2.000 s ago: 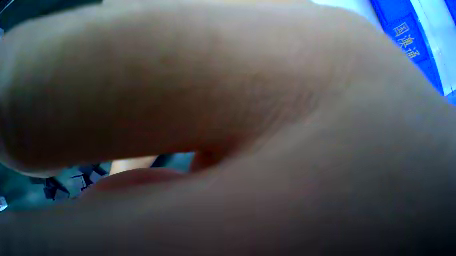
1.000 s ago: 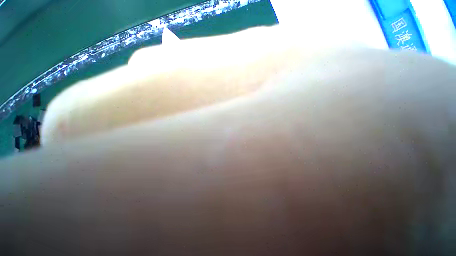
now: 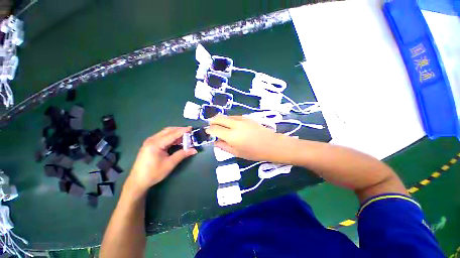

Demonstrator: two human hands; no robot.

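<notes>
My left hand (image 3: 157,157) grips the left end, the white cover, of an open adapter (image 3: 203,136) on the dark green bench. A dark square pad lies in its case. My right hand (image 3: 242,137) holds the same adapter at its right side, fingers over the case edge. Above, several open adapters (image 3: 220,64) stand in a column, dark squares in their cases and covers at their left. Below my right hand, closed white adapters (image 3: 229,194) lie with cords leading right. Coiled white cables (image 3: 270,83) lie right of the cases.
A pile of black pads (image 3: 75,143) lies at left on the bench (image 3: 146,106). A white sheet (image 3: 348,75) and a blue tray (image 3: 426,70) are at right. White corded parts show at the left edge. A worn metallic strip (image 3: 151,48) runs behind.
A bare hand or arm filled most of the earlier views, close to the camera. Now both hands show down at the bench on an adapter, and the adapter rows and pad pile are visible.
</notes>
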